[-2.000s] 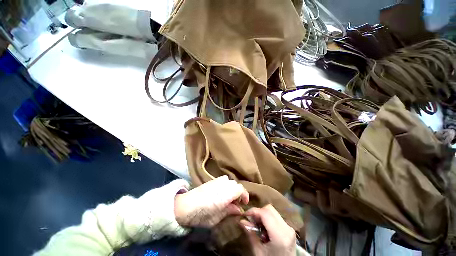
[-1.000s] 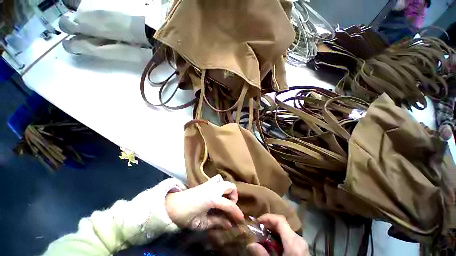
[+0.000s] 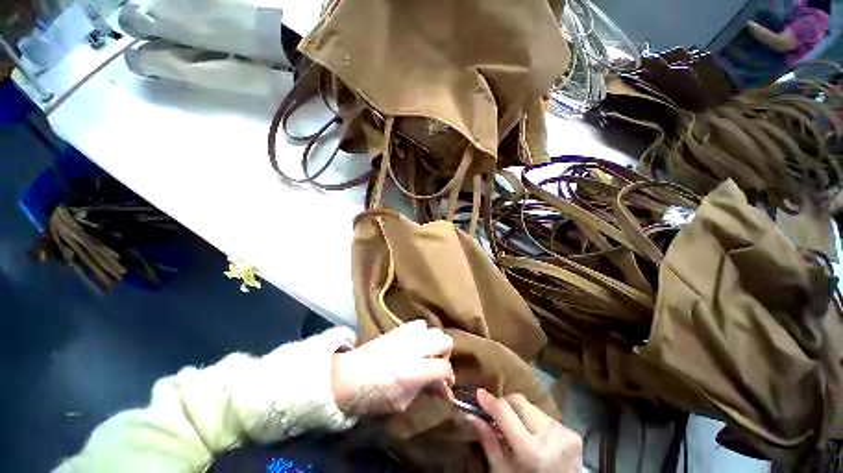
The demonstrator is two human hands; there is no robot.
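A tan-brown handbag point(image 3: 444, 272) slumps over the near table edge towards my lap, with a paler yellowish edge line down its left part. My left hand point(image 3: 396, 368) pinches the bag's edge at the bottom centre. My right hand point(image 3: 529, 432) is just right of it, closed on small thread snips point(image 3: 469, 405) with a metal glint, their tips close to my left fingertips. The lower part of the bag is partly hidden behind my hands. Any thread is too fine to tell.
Brown bags point(image 3: 444, 69) are stacked at the far side, with another bag point(image 3: 739, 305) at right. Brown straps point(image 3: 582, 231) tangle between them. Pale folded pieces point(image 3: 208, 46) lie far left on the white table point(image 3: 185, 166). A blue bin point(image 3: 42, 199) stands on the floor. A person in pink point(image 3: 804, 32) is far right.
The snips in my right hand have turned and come up against my left fingertips. The worked bag has shifted slightly. The person in pink shows more at the top right.
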